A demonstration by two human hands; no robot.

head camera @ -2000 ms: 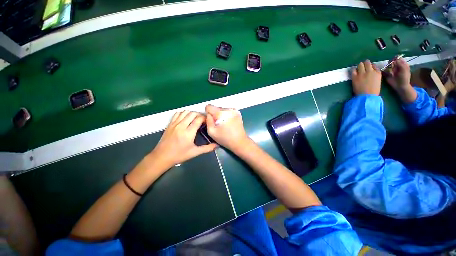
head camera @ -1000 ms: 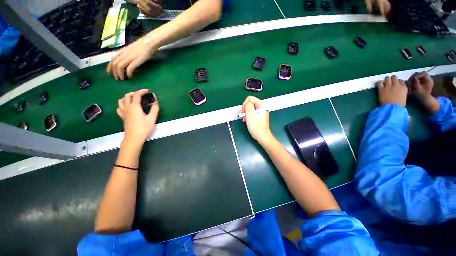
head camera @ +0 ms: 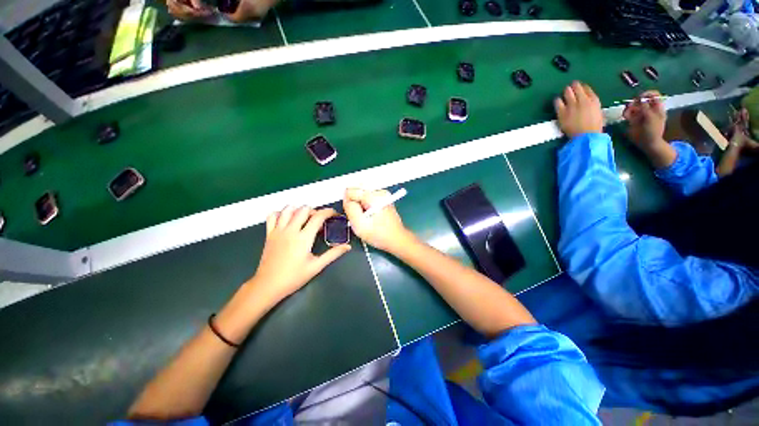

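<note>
A watch body with a black face and a light rim is held between the fingers and thumb of my left hand, over the bench mat just on my side of the white rail. My right hand holds a slim white pen-like tool, its visible end pointing up and right. The right fingers are close to the watch body's right edge. The tool's other end is hidden by my fingers.
Watches dot the green conveyor beyond the white rail. A smartphone lies right of my hands. A neighbour's blue sleeves are at right. Hands show across the belt. A grey post stands left.
My left hand has moved from the belt to the bench side, now holding a watch body beside my right hand. The arm reaching over the belt has withdrawn. The view has shifted.
</note>
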